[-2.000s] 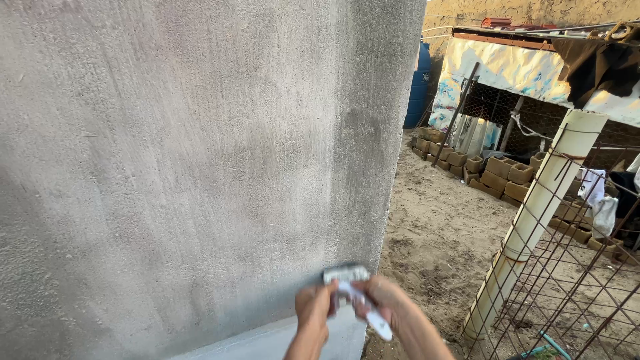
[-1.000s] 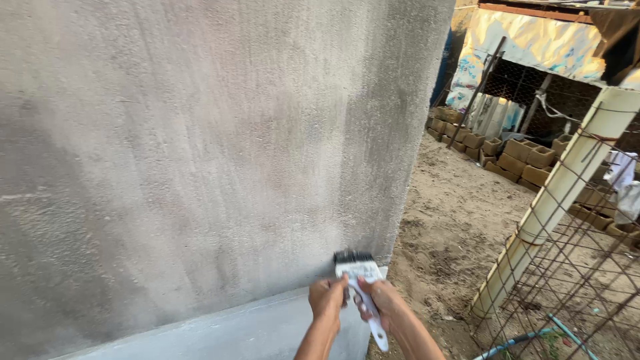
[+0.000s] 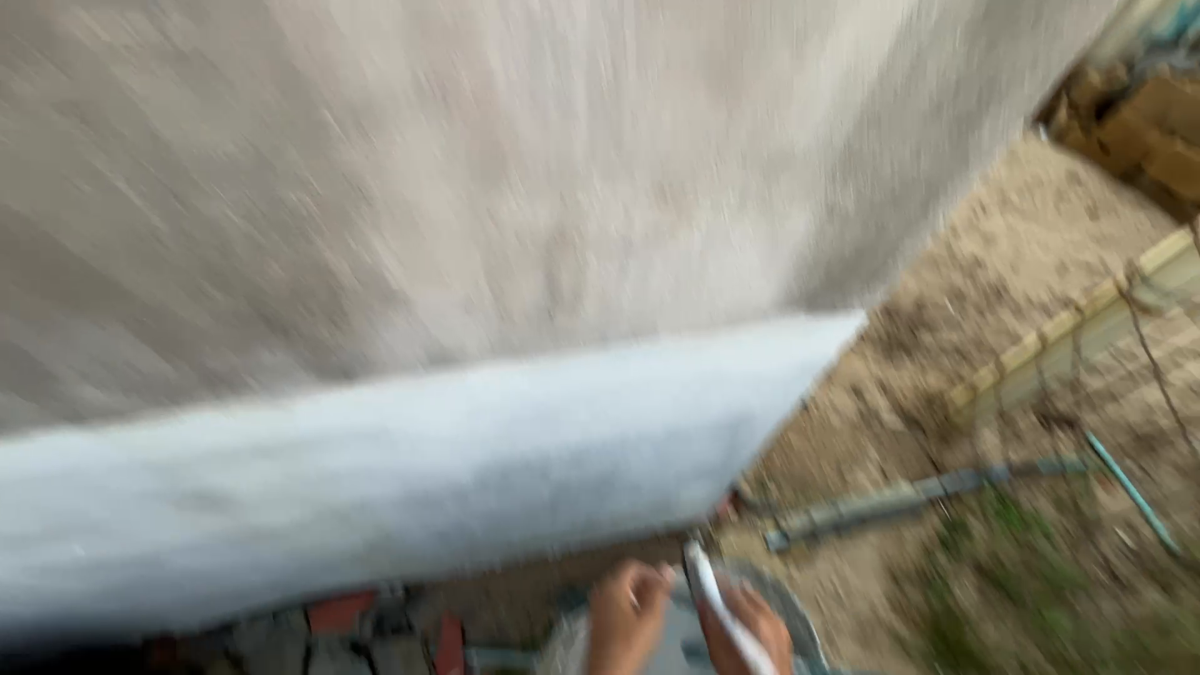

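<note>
My right hand (image 3: 750, 623) grips a white-handled paintbrush (image 3: 717, 600) at the bottom of the view, over a round bucket (image 3: 802, 614) with pale grey contents. Blur hides much of the brush's head. Just left of it is my left hand (image 3: 626, 609), its fingers bent; whether it touches or holds anything cannot be told. Beyond both hands stands a rough grey plastered wall (image 3: 562, 187) with a pale bluish-white band (image 3: 422, 450) along its lower part.
Right of the wall lies sandy ground (image 3: 1022, 253) with a pale post (image 3: 1078, 328), wire mesh, a long pipe (image 3: 891, 502) and a thin teal pipe (image 3: 1134, 497). Blocks (image 3: 1144, 131) sit at the upper right. Broken red pieces (image 3: 342, 611) lie below the wall.
The brush has left the wall's lower right area and is down over the bucket. My left hand has come away from the brush handle. The view has tilted downward.
</note>
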